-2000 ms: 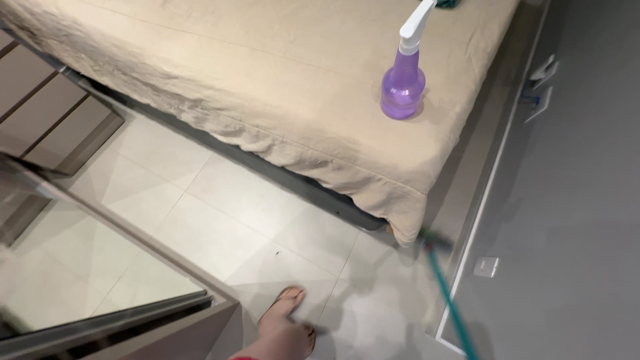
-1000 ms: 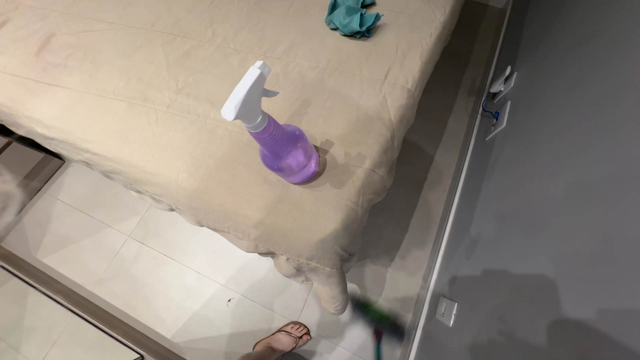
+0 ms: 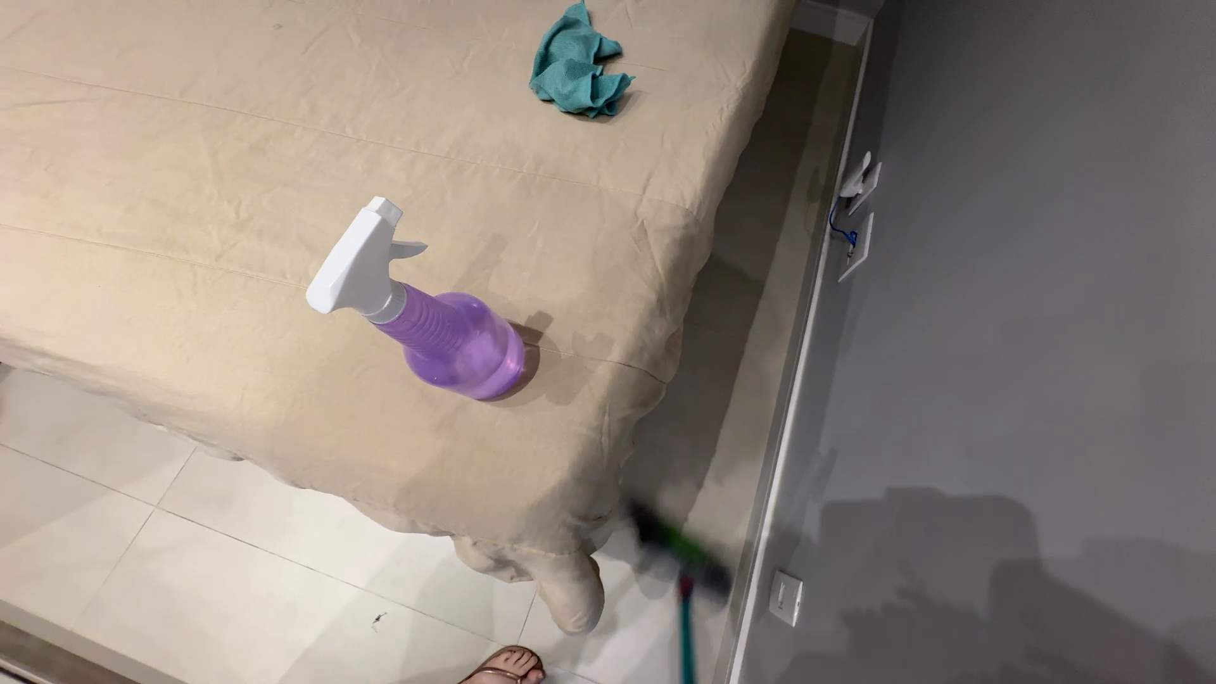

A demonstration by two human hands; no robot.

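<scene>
Neither my left hand nor my right hand shows in the head view. A broom head, blurred, with dark bristles and a green part, is at the floor between the bed corner and the wall. Its teal handle runs down out of the bottom edge; what holds it is out of frame. On the beige bedspread a purple spray bottle with a white trigger head stands near the bed's corner. Farther up the bed lies a crumpled teal cloth.
A grey wall with a white-edged baseboard, wall outlets with a plug and blue cable, and a lower wall plate flanks a narrow floor strip. A sandalled foot and a small dark bit are on the tiles.
The broom head has shifted from the bed's bottom corner toward the gap between bed and wall. The view has swung, bringing the whole teal cloth into sight.
</scene>
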